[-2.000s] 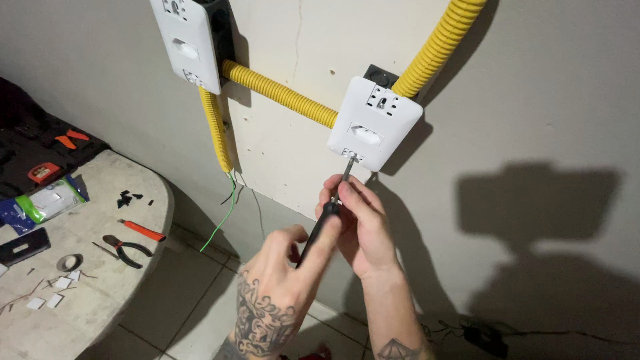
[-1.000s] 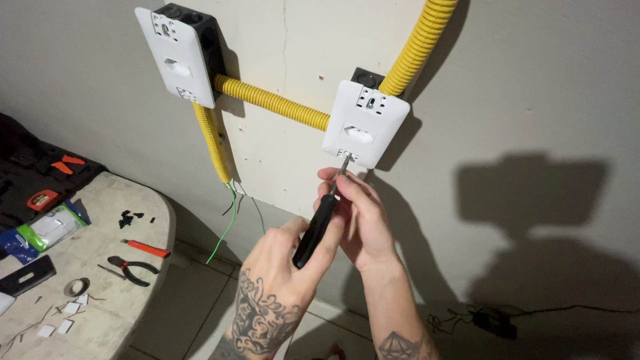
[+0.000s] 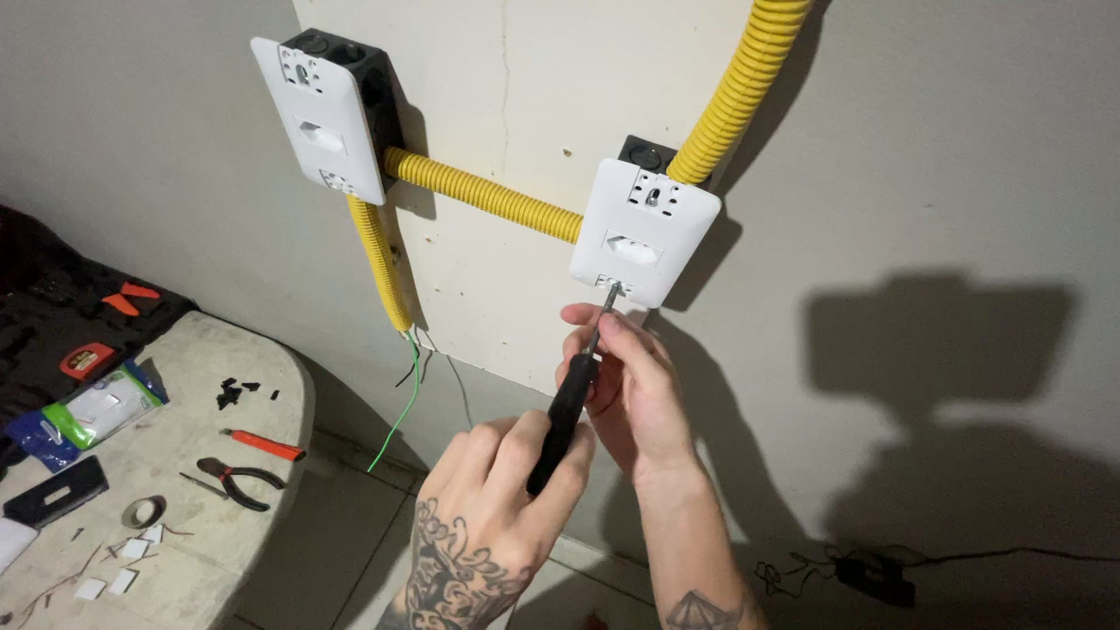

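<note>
My left hand point(image 3: 499, 516), tattooed, grips the black handle of a screwdriver point(image 3: 564, 411). The screwdriver's tip meets the lower screw opening of a white socket faceplate point(image 3: 646, 232) on a black wall box point(image 3: 647, 155). My right hand point(image 3: 643, 385) steadies the metal shaft between thumb and fingers, just below the plate. Up and to the left, a second white socket faceplate point(image 3: 319, 122) sits on another black box point(image 3: 381, 96). Yellow corrugated conduit point(image 3: 486, 197) joins the two boxes. Thicker yellow conduit point(image 3: 744, 83) rises from the right box.
A shorter conduit point(image 3: 378, 262) hangs from the left box, with green wire point(image 3: 401, 420) and darker wires at its end. On the table point(image 3: 201, 350) at left lie pliers point(image 3: 241, 484), a red cutter point(image 3: 264, 444), a tape roll point(image 3: 144, 512) and a packet point(image 3: 101, 407). Cable point(image 3: 1015, 551) runs along the lower right.
Both hands stay at the right faceplate's lower screw opening with the screwdriver. My left hand's grip on the handle has shifted since two seconds ago.
</note>
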